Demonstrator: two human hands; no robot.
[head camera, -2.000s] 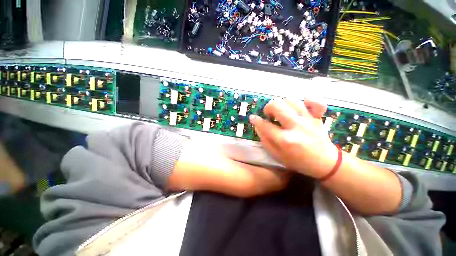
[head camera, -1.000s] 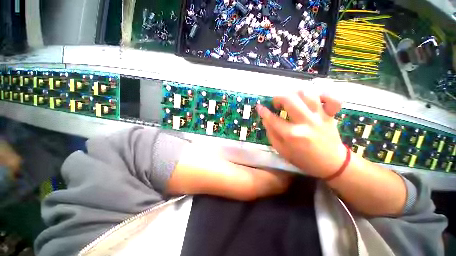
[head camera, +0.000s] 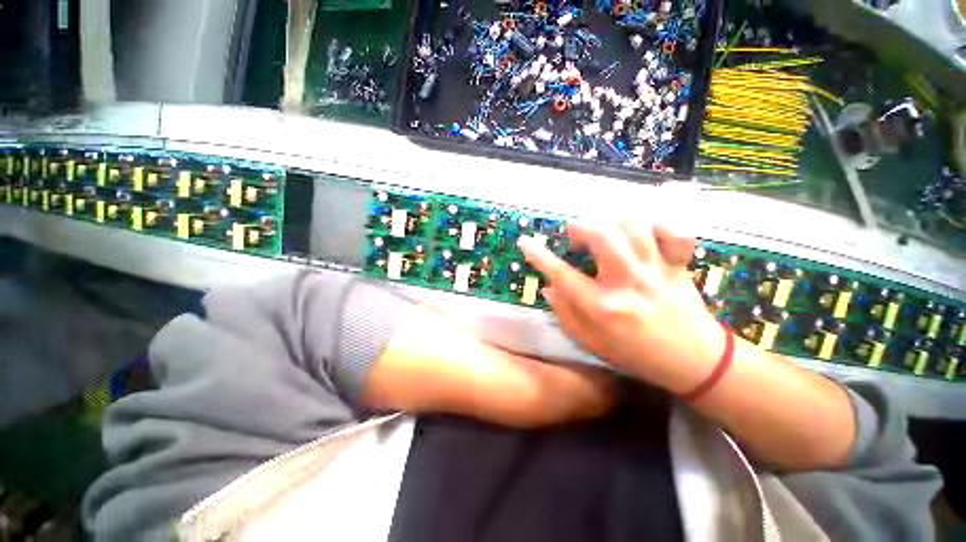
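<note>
A green circuit board panel (head camera: 466, 238) with two rows of small boards lies in the rail channel. White and yellow blocks stand on it. My right hand (head camera: 625, 291) is over the panel with its fingers apart. One fingertip touches or covers a pale block in the upper row. No part shows between the fingers, and the undersides of the fingertips are hidden. My left forearm reaches in from the left below the rail. My left hand is hidden behind my right hand and wrist.
Another panel (head camera: 138, 201) lies left, past a dark and grey gap. Beyond the pale rail (head camera: 286, 132) are a black component tray (head camera: 455, 122) with mixed parts, loose small parts (head camera: 350, 79), yellow wires (head camera: 752, 116), a thin metal strip (head camera: 847, 164) and a round metal object (head camera: 856, 116).
The panels sit slightly further right in the picture; the view has also shifted a little. My right hand stays over the panel, its leading fingertip now at a pale upper-row block.
</note>
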